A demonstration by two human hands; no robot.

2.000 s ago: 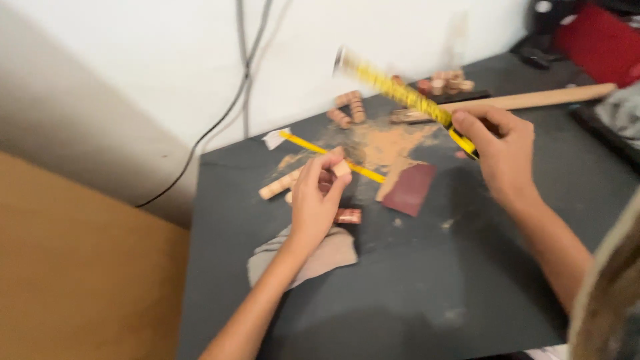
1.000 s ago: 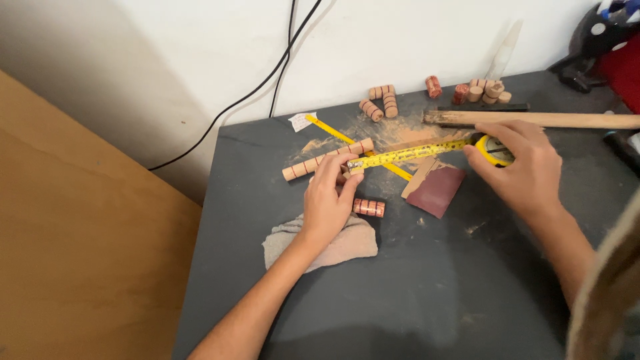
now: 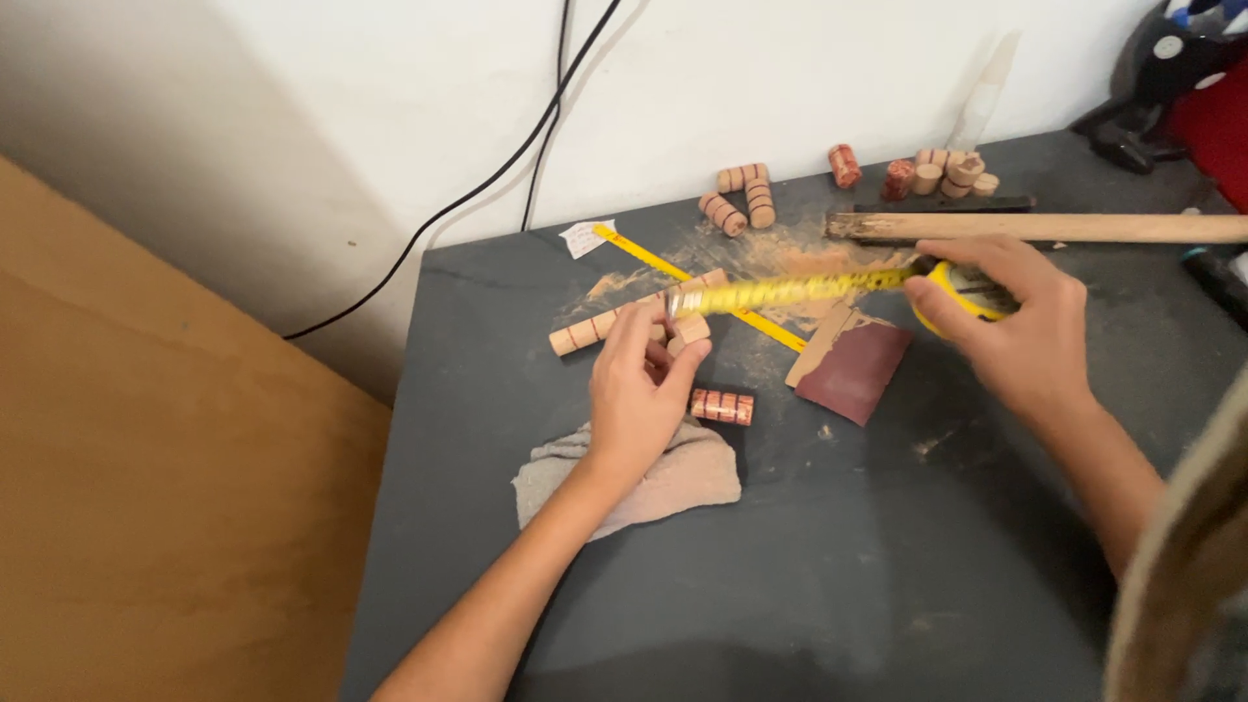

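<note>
My left hand [image 3: 639,395] pinches a short wooden dowel piece [image 3: 690,333] between thumb and fingers, above the dark table. In my right hand [image 3: 1024,312] is a yellow tape measure [image 3: 960,292], its blade [image 3: 799,291] pulled out leftward, the hooked end at my left fingertips. Behind the left hand lies a longer dowel with dark ring marks [image 3: 585,333]. A red-and-tan striped cylinder [image 3: 722,407] rests just right of the left hand, and a grey cloth [image 3: 682,478] lies beneath that wrist. Sandpaper [image 3: 856,366] lies between the hands.
A yellow strip [image 3: 639,252] crosses the sawdust, near a paper scrap [image 3: 585,238]. Ringed dowel pieces [image 3: 760,202], red cylinders [image 3: 844,166] and several short pieces [image 3: 963,171] stand or lie near the wall. A long wooden rod [image 3: 1072,228] lies at back right. Black cables [image 3: 478,185] hang at the wall.
The tape blade, raised and tilted two seconds ago, has come down and now reaches my left fingertips. My right hand has lowered with the tape measure.
</note>
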